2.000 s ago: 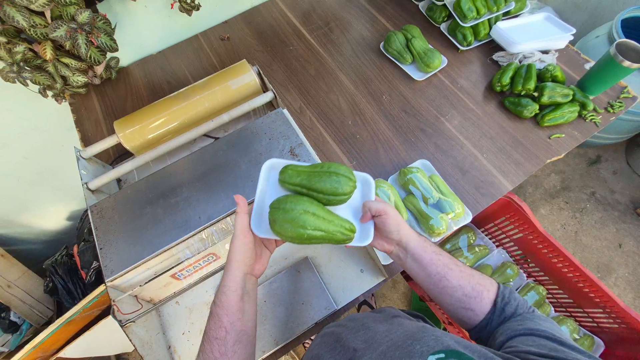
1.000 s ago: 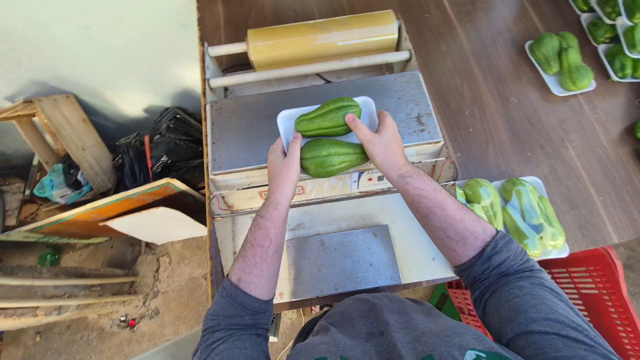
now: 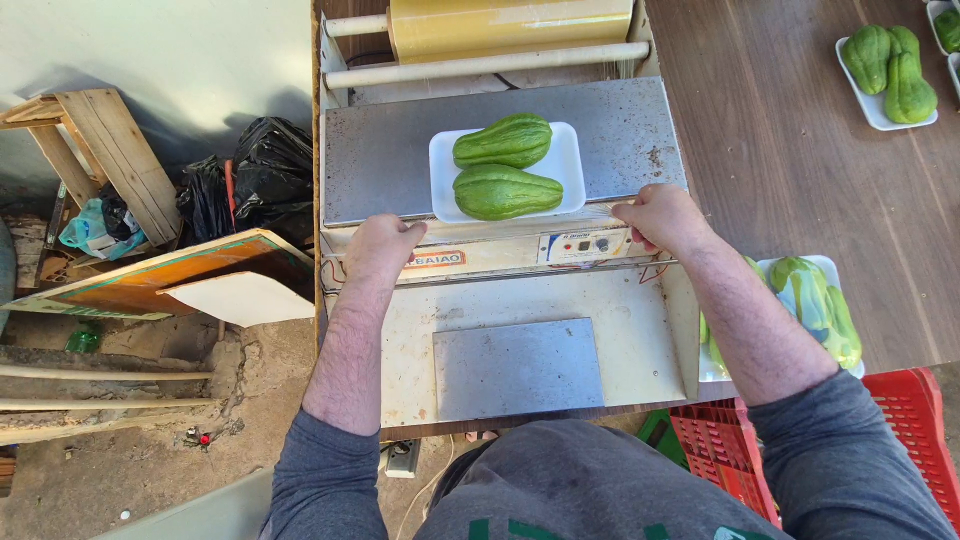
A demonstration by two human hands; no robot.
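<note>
A white foam tray (image 3: 568,169) holding two green chayotes (image 3: 508,193) rests on the metal top plate (image 3: 375,157) of a film wrapping machine. Left of the tray, my left hand (image 3: 384,244) has thumb and fingers pinched at the plate's front edge. My right hand (image 3: 664,219) pinches the edge of clear plastic film on the right side; the film is faint between the hands. Behind the plate, a roll of film (image 3: 510,30) sits over a white roller bar (image 3: 487,66). The lower metal plate (image 3: 517,367) lies nearer my body.
Wrapped chayotes on a tray (image 3: 814,300) lie to the right, partly behind my right forearm. Another tray of chayotes (image 3: 889,75) stands on the wooden table (image 3: 750,112). Red plastic crates (image 3: 911,420) are below. Wooden crate pieces (image 3: 120,157) and black bags (image 3: 274,172) lie at left.
The tray of chayotes, held in both my hands before, now rests on the machine's top plate. My hands have let go of it and moved apart to the front edge. The view has shifted right to left.
</note>
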